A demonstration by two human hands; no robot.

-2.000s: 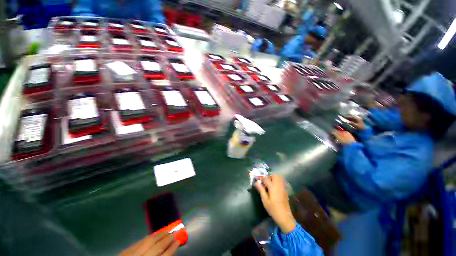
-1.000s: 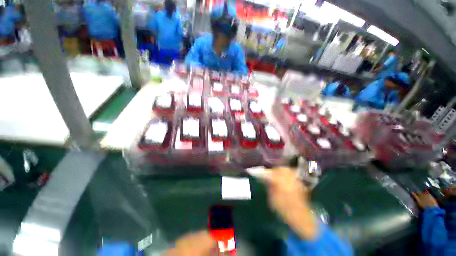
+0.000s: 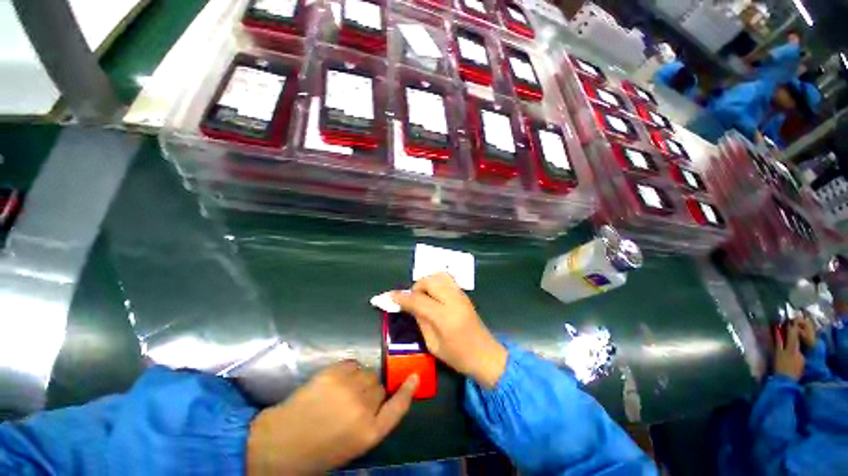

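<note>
A handheld device [image 3: 410, 368] lies on the green bench, dark screen half away from me and red half nearer. My left hand [image 3: 337, 409] is at its lower left, with a fingertip pressing on the red half. My right hand [image 3: 449, 321] is over the screen and pinches a small white wipe [image 3: 385, 301] at the screen's upper left. My fingers hide part of the screen. A white card [image 3: 444, 263] lies flat just beyond the device, partly behind my right hand.
Stacked clear trays [image 3: 390, 200] of devices stand along the back. A white solvent bottle [image 3: 583, 270] stands to the right. Crumpled clear film scraps [image 3: 589, 351] lie right of my right arm. Clear sheet [image 3: 205, 325] covers the left bench. Another person's hand [image 3: 790, 351] is at far right.
My right hand has moved from near the bottle down to the device's screen with the white wipe. The wipe is off the bottle. My left hand stays at the device. The view has shifted.
</note>
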